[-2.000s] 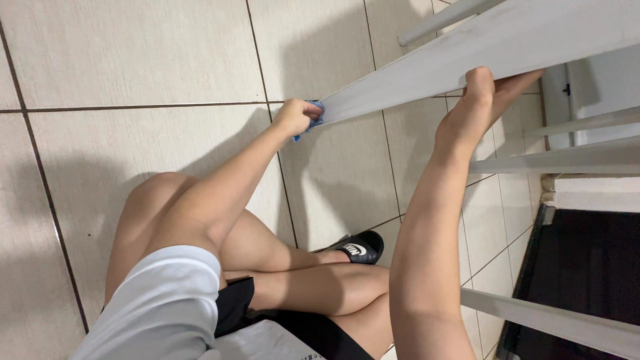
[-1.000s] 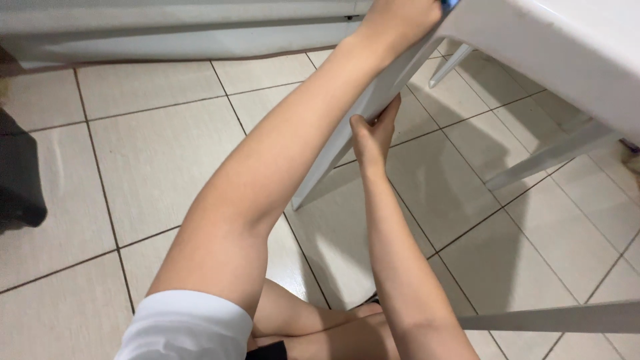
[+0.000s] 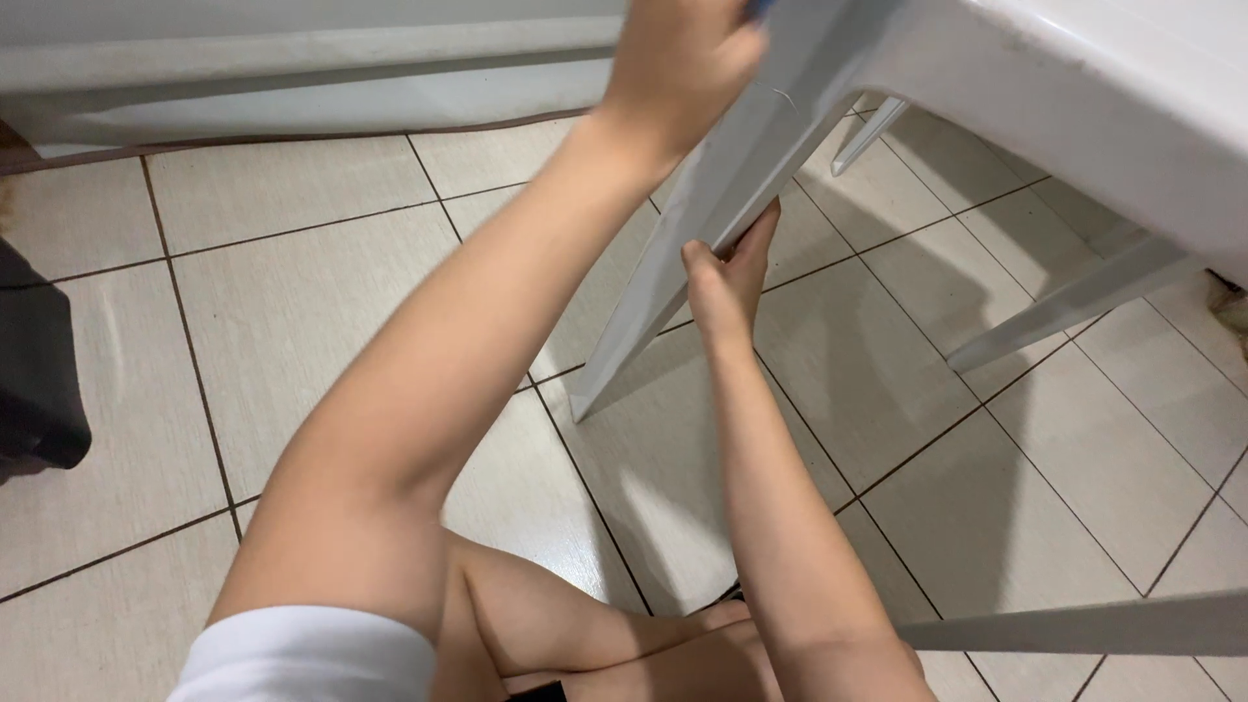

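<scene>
My left hand (image 3: pixel 687 73) is at the top of a white plastic table's leg (image 3: pixel 673 234), near the tabletop, and closed on a blue thing (image 3: pixel 759 10) of which only a small edge shows at the top of the view. Its fingertips are partly hidden. Lower on the same leg, my right hand (image 3: pixel 729 283) grips the leg's edge, thumb on the near side and fingers behind. The white tabletop (image 3: pixel 1092 117) spreads out at the upper right, its rim bearing faint marks.
Other white legs (image 3: pixel 1072 302) stand on the tiled floor (image 3: pixel 302 312) at the right, one (image 3: pixel 1082 624) reaching in low. A dark object (image 3: pixel 39 361) lies at the left edge. A pale appliance or cabinet base (image 3: pixel 292 97) runs along the top left. My folded legs are below.
My left hand, with the blue thing, has gone from the narrow foot end of a leg to a leg's top beside the tabletop. The view has swung strongly.
</scene>
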